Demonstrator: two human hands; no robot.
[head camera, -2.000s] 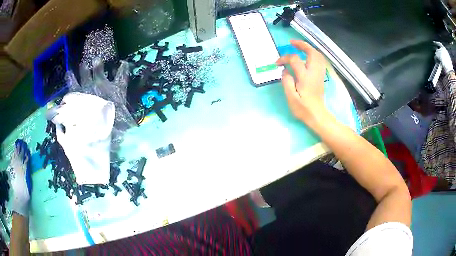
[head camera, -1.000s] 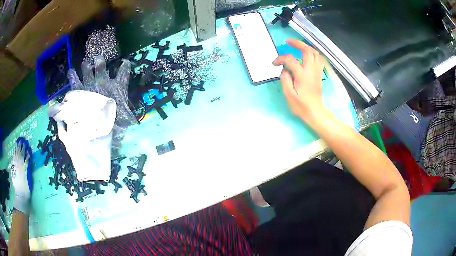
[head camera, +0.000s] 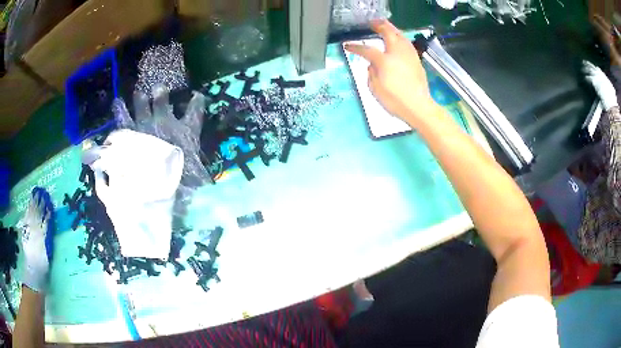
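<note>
A smartphone (head camera: 380, 112) with a white lit screen lies on the pale turquoise mat, below and right of the grey metal post. My bare right hand (head camera: 393, 64) is over its upper part, with fingers apart and holding nothing. One finger points left at the phone's top edge; whether it touches the screen I cannot tell. The hand and wrist hide the phone's upper right part. My left hand is not in view.
Black plastic brackets (head camera: 245, 162) and tiny silver screws (head camera: 276, 112) lie left. A white cloth (head camera: 141, 197) covers more brackets beside a clear glove (head camera: 163, 119). Blue bin (head camera: 90, 102), post (head camera: 308, 34) and long bars (head camera: 480, 102) surround. A neighbour's gloved hand (head camera: 35, 238) is far left.
My right hand has moved up from the phone's lower part to its top. The phone's lower screen is now uncovered. The whole view has shifted slightly, with the bench lower and further right.
</note>
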